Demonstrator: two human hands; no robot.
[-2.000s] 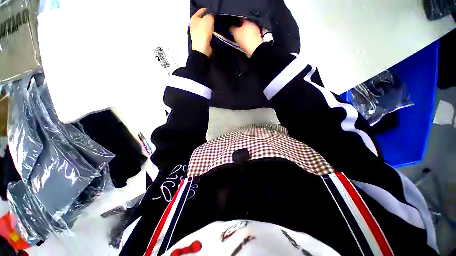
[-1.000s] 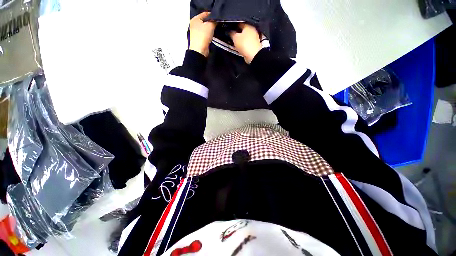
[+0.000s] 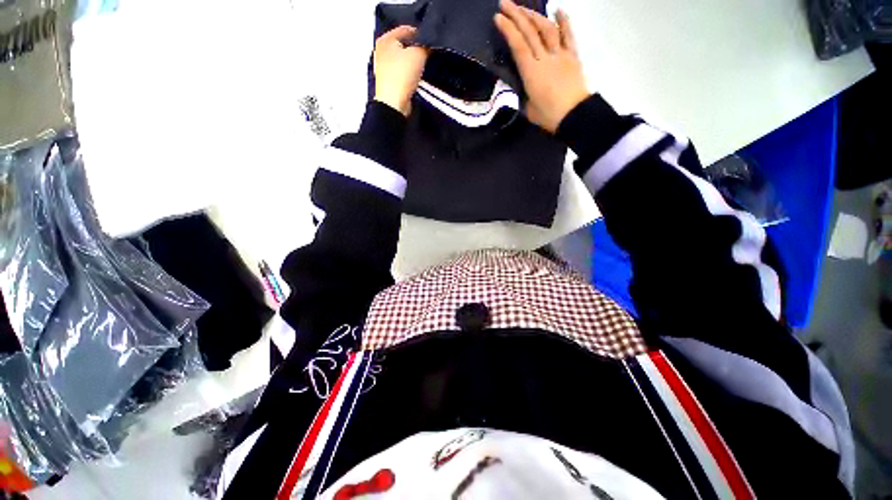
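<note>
A dark, near-black garment [image 3: 484,176] lies partly folded on the white table in front of me. A white band with a dark line shows in the opening under its upper layer. My left hand [image 3: 399,68] holds the left edge of that upper layer, its fingers partly hidden by the cloth. My right hand [image 3: 544,66] lies on the right side of the garment, palm down, fingers apart and pointing up the cloth. The far end of the garment is cut off by the frame's top edge.
White poly bags [image 3: 210,107] with small black print lie at left. Shiny bagged garments [image 3: 108,332] and black cloth [image 3: 210,288] are at the lower left, with pens [image 3: 271,283] beside. A beige bagged garment [image 3: 34,83] is at upper left. A blue tote [image 3: 810,225] stands at right.
My right hand has come out of the garment's opening and moved right, onto the top of the cloth. The white band shows more widely. My left hand has stayed at the left edge.
</note>
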